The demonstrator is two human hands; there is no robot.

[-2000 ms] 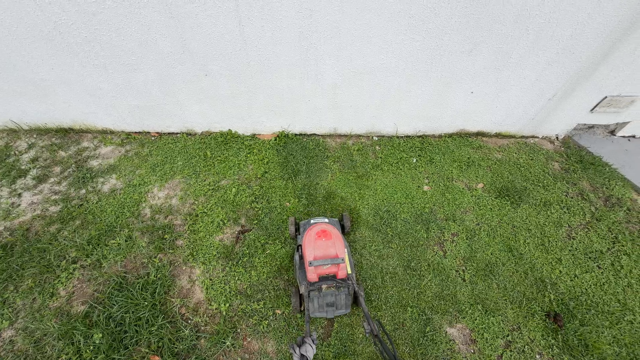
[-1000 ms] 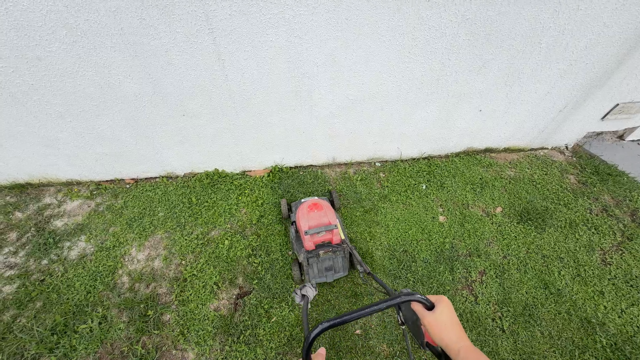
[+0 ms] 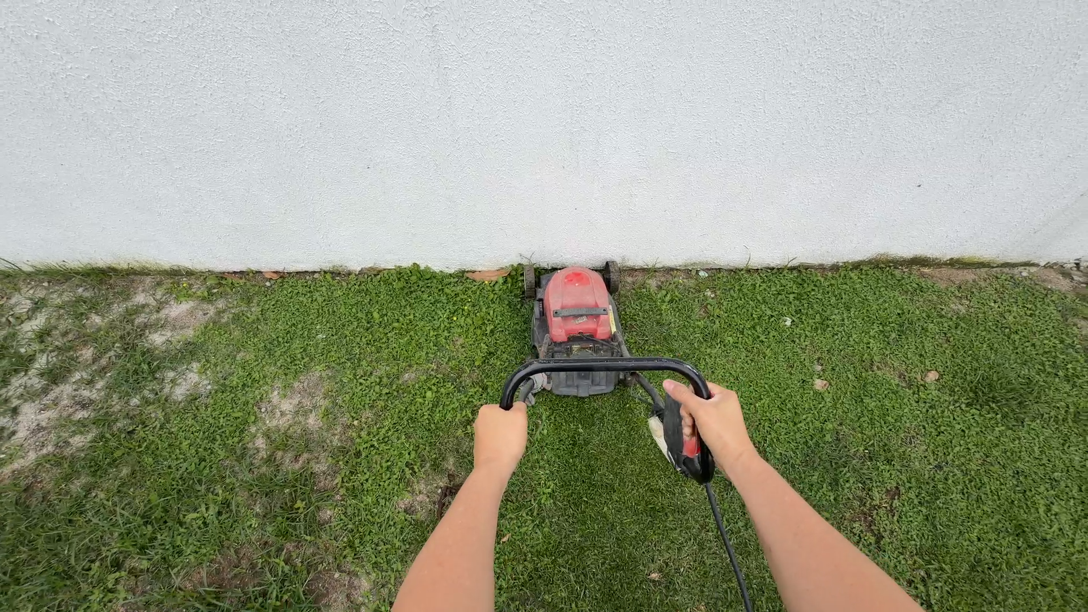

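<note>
A red and black lawn mower (image 3: 579,319) stands on the grass, its front wheels right by the foot of the white wall. Its black tubular handlebar (image 3: 605,365) arches toward me. My left hand (image 3: 500,435) is closed around the left side of the bar. On the right side, my right hand (image 3: 712,418) grips the bar beside the black switch box, which has a red lever (image 3: 691,444) partly behind my fingers. A black power cable (image 3: 728,544) runs down from the switch box and out of the bottom of the view.
A rough white wall (image 3: 544,136) spans the whole width ahead. Grass (image 3: 850,408) lies on both sides, with bare sandy patches (image 3: 302,416) at the left. A brown leaf (image 3: 488,275) lies at the wall's foot, left of the mower.
The mower has moved forward to the wall, from a spot on the grass short of it. Both hands and forearms have come into view on the handlebar; two seconds ago neither showed.
</note>
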